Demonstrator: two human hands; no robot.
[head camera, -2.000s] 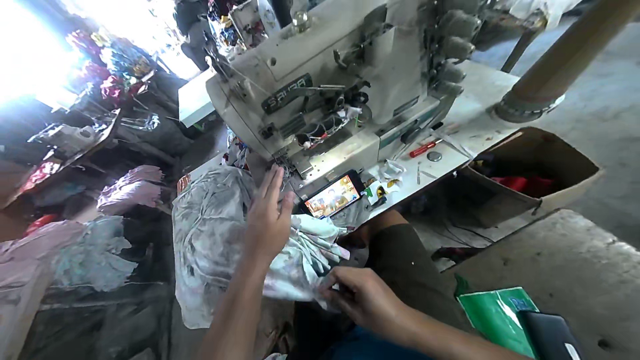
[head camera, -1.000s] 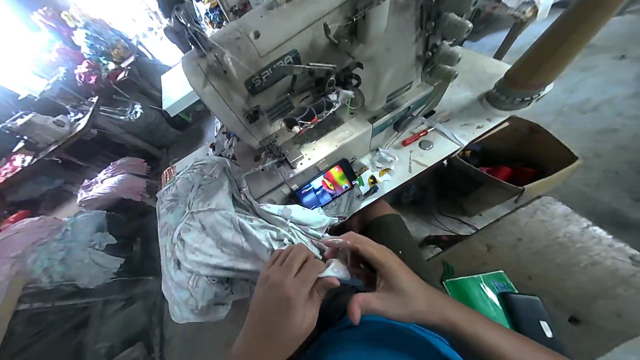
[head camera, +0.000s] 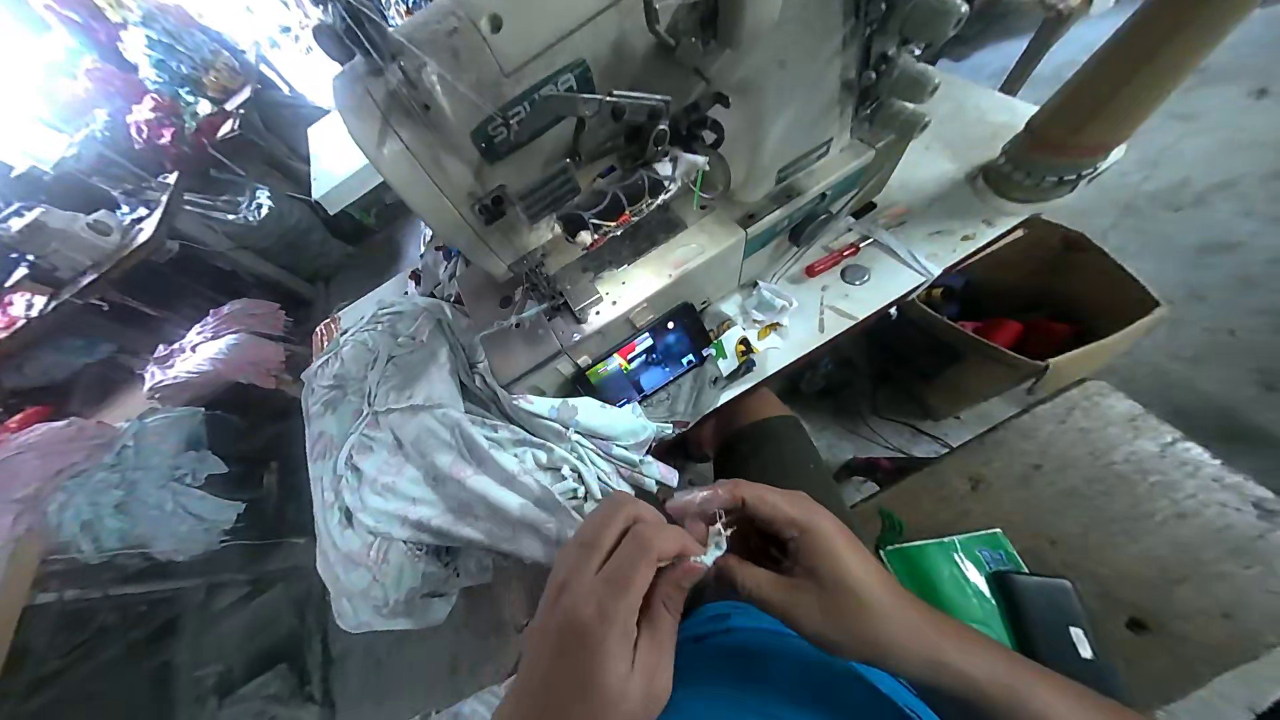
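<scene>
My left hand (head camera: 620, 600) pinches a small piece of pale fabric (head camera: 714, 543) with loose threads between thumb and fingers. From the right, my right hand (head camera: 790, 560) meets it, its fingers curled around the same piece. Just beyond both hands, a heap of pale printed fabric (head camera: 430, 460) hangs over the front edge of the sewing machine table. Behind the heap stands an industrial sewing machine (head camera: 640, 130), and a lit phone (head camera: 648, 357) lies in front of its bed. Whether the small piece joins the heap is hidden by my fingers.
A red-handled screwdriver (head camera: 835, 260) and a round metal disc (head camera: 855, 274) lie on the table (head camera: 940, 160). To the right are a cardboard box (head camera: 1090, 350) with red cloth, and a bench (head camera: 1130, 500) bearing a green packet (head camera: 950, 575) and a black phone-like object (head camera: 1055, 625). Fabric bundles (head camera: 150, 490) sit at left.
My hands were apart two seconds ago, the left raised over the fabric near the machine. They have come together in front of my lap, around the small piece. The phone's picture has changed.
</scene>
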